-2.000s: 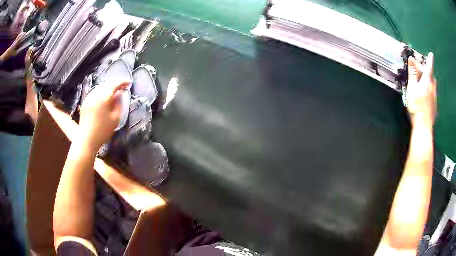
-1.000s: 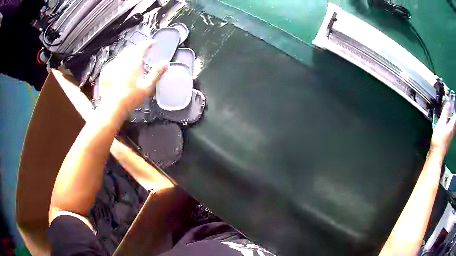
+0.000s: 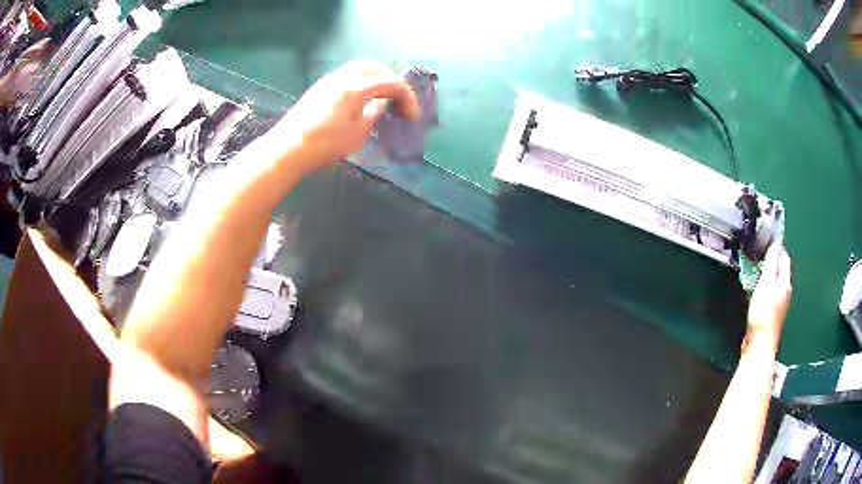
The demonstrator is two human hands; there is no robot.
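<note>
My left hand (image 3: 354,109) is raised over the green surface and holds a dark grey end cap (image 3: 408,123) by its edge, a little blurred. The cap is apart from the appliance body (image 3: 624,184), a long silver-white trough lying open side up at the right. My right hand (image 3: 771,293) grips the body's right end, beside the black end bracket (image 3: 749,219) and a bit of green circuit board (image 3: 749,273). The bundled black power cord (image 3: 657,81) lies behind the body.
A pile of grey caps (image 3: 267,302) lies at the left on the black mat (image 3: 425,321), partly behind my left forearm. Stacked bodies (image 3: 90,123) stand beyond it. An open cardboard carton (image 3: 52,369) is at the lower left. Silver parts (image 3: 808,454) show at the lower right.
My left hand has moved from the cap pile to the right and forward with a cap. The view has shifted, and the body and my right hand now appear further left and lower.
</note>
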